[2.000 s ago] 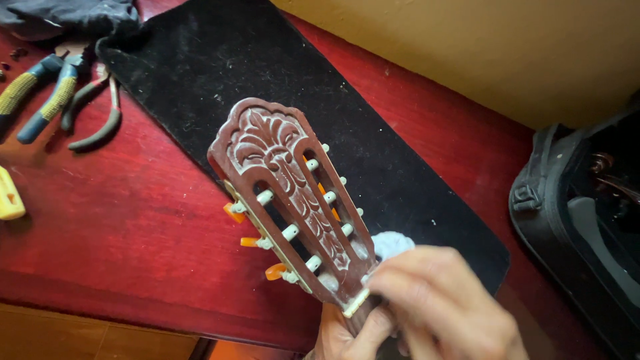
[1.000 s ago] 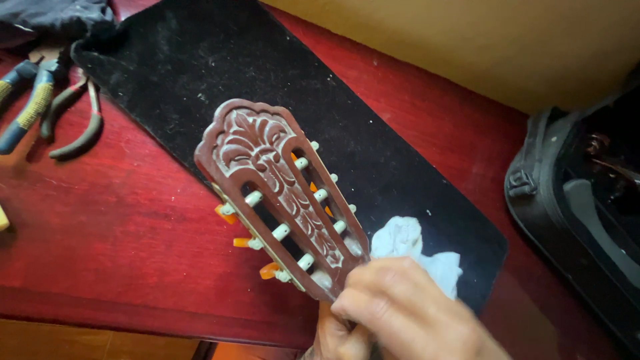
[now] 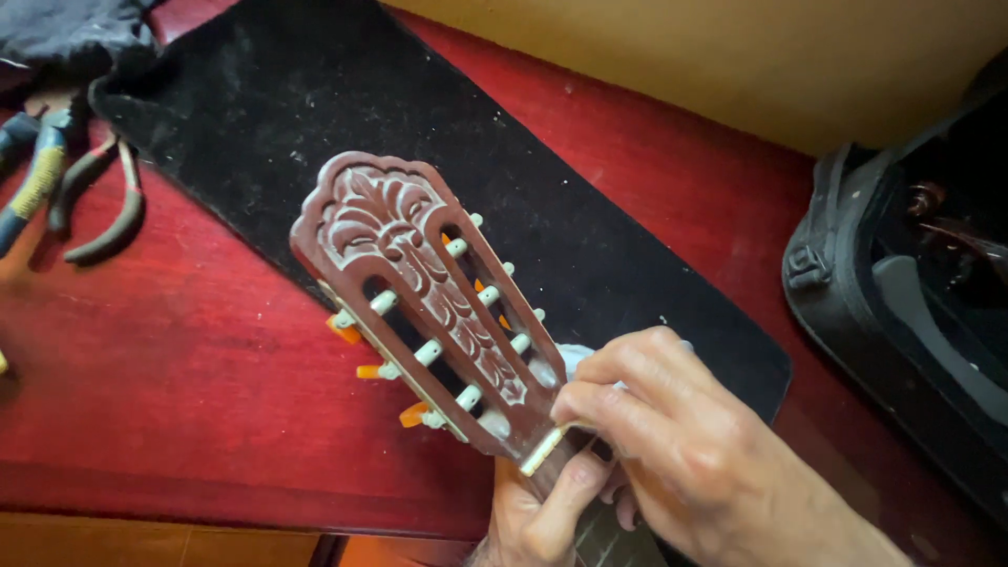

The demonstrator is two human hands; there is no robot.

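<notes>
A classical guitar's carved reddish-brown wooden headstock (image 3: 441, 291) points up and left, with pale tuner rollers and orange pegs and no strings on it. My left hand (image 3: 551, 512) is closed around the neck just below the pale nut (image 3: 542, 450), its thumb over the fretboard (image 3: 606, 543). At the nut's right end are the bent fingers of my right hand (image 3: 669, 425); whether they pinch something small cannot be told. Part of a white cloth (image 3: 576, 358) shows behind my right fingers.
Under the headstock lies a black cloth (image 3: 630, 276) on a red table (image 3: 197, 378). Blue-and-yellow-handled pliers (image 3: 39, 173) and dark-handled pliers (image 3: 118, 213) are at the left, below dark fabric (image 3: 71, 31). An open black case (image 3: 835, 299) stands at the right, near the wall (image 3: 669, 63).
My right hand has shifted over the neck and back to the nut's right end. The white cloth, more exposed one second ago, is now mostly behind my right hand.
</notes>
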